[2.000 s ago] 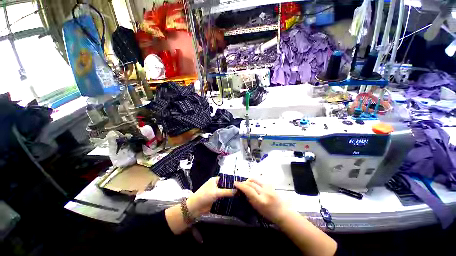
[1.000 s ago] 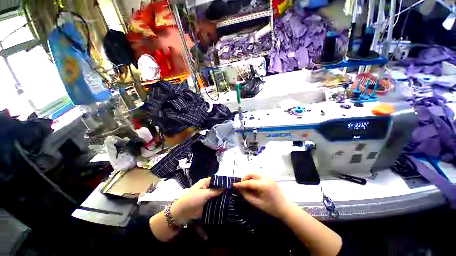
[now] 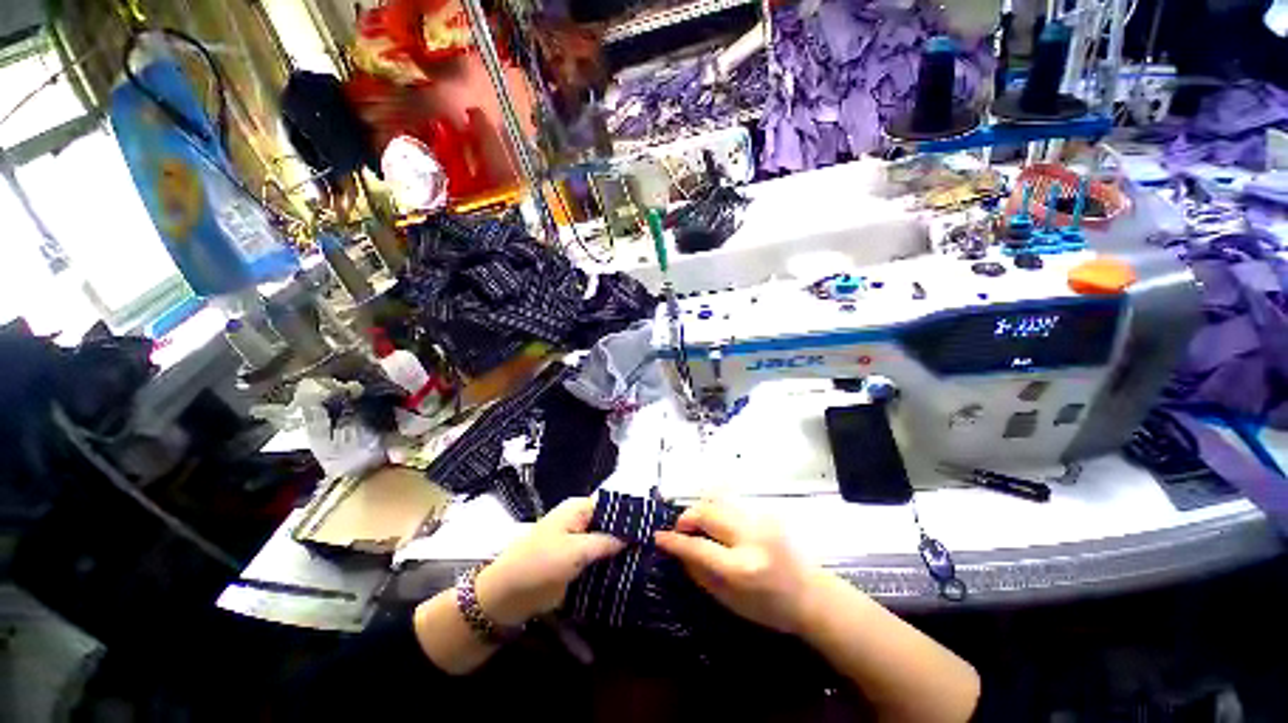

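A dark striped garment piece (image 3: 610, 582) is held between my two hands at the table's front edge, in front of the needle area. My left hand (image 3: 544, 568) pinches its upper left side. My right hand (image 3: 742, 565) pinches its upper right side, with the fingertips near those of my left hand. The lower part of the piece hangs below the edge and merges with dark clothing. The white and blue sewing machine (image 3: 791, 339) stands behind, with its needle area (image 3: 713, 403) beyond the cloth and not touching it.
A smartphone (image 3: 867, 453), a dark pen-like stick (image 3: 1006, 485) and small snips (image 3: 938, 559) lie right of my hands. A plain black fabric piece (image 3: 574, 449), grey fabric (image 3: 616, 370) and brown cardboard (image 3: 370, 509) lie left. A striped pile (image 3: 502, 290) is behind.
The view has shifted and tilted somewhat. My hands still hold the striped piece, now with the fingertips closer together and the band between them more bunched.
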